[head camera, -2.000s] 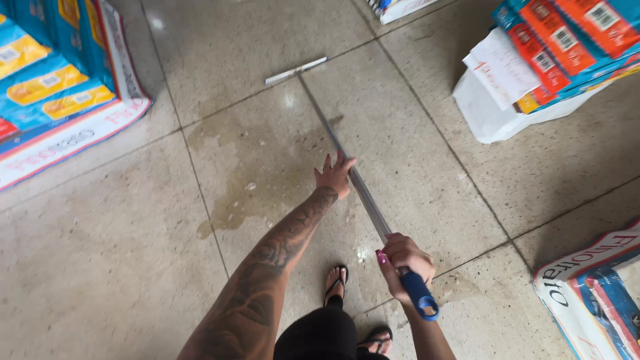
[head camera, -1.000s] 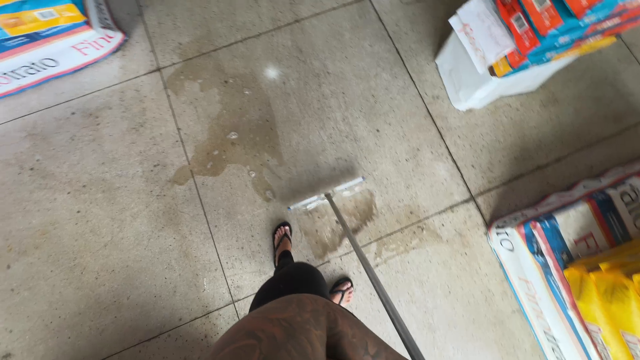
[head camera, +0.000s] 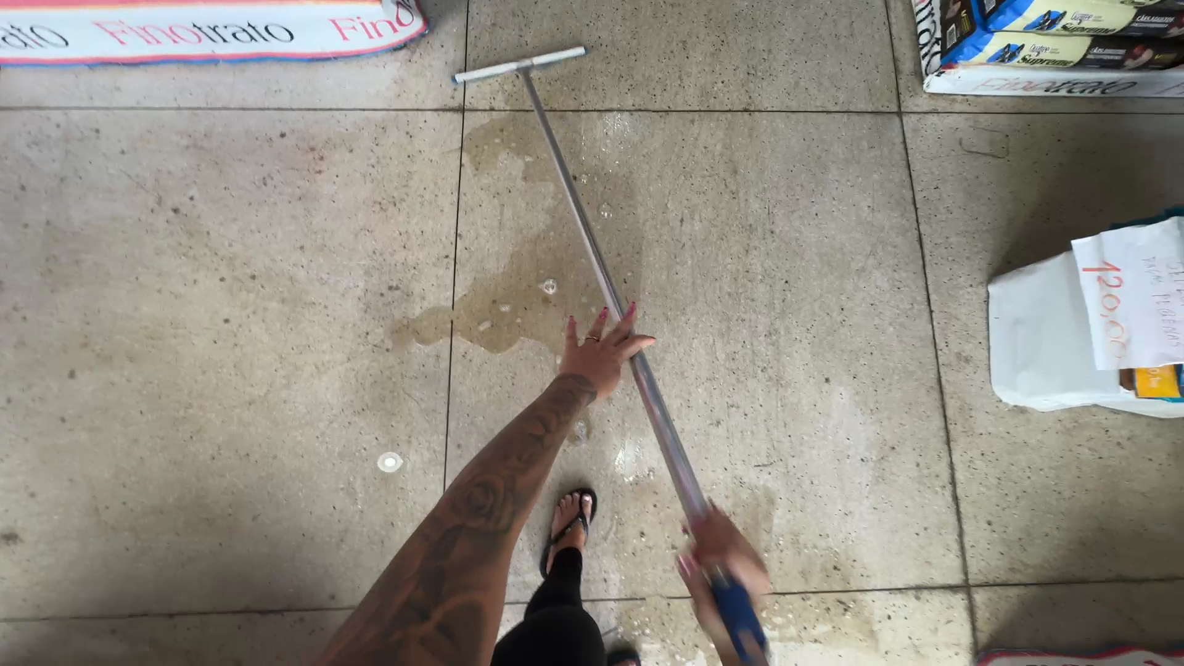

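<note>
A floor squeegee (head camera: pixel 520 67) lies with its white blade on the concrete floor at the top of the view, its metal pole running down toward me. My right hand (head camera: pixel 726 564) is wrapped around the pole just above its blue grip end, slightly blurred. Farther up the pole, my left hand (head camera: pixel 606 351) rests against it with the fingers spread, not closed around it. A brown wet patch (head camera: pixel 518 287) with some foam spreads over the floor left of the pole, and a smaller damp area (head camera: pixel 740 527) is near my right hand.
Printed packaging (head camera: pixel 203 32) edges the floor at the top left. Stacked pet food bags (head camera: pixel 1064 46) stand at the top right. A white container (head camera: pixel 1036 342) with a handwritten paper is at the right. A small round disc (head camera: pixel 389 462) is on the floor at left. My sandalled foot (head camera: pixel 569 527) is below.
The squeegee blade was close to my feet a second ago and is now far out, beyond the wet patch. Both hands have come back into view on the pole. The view has turned.
</note>
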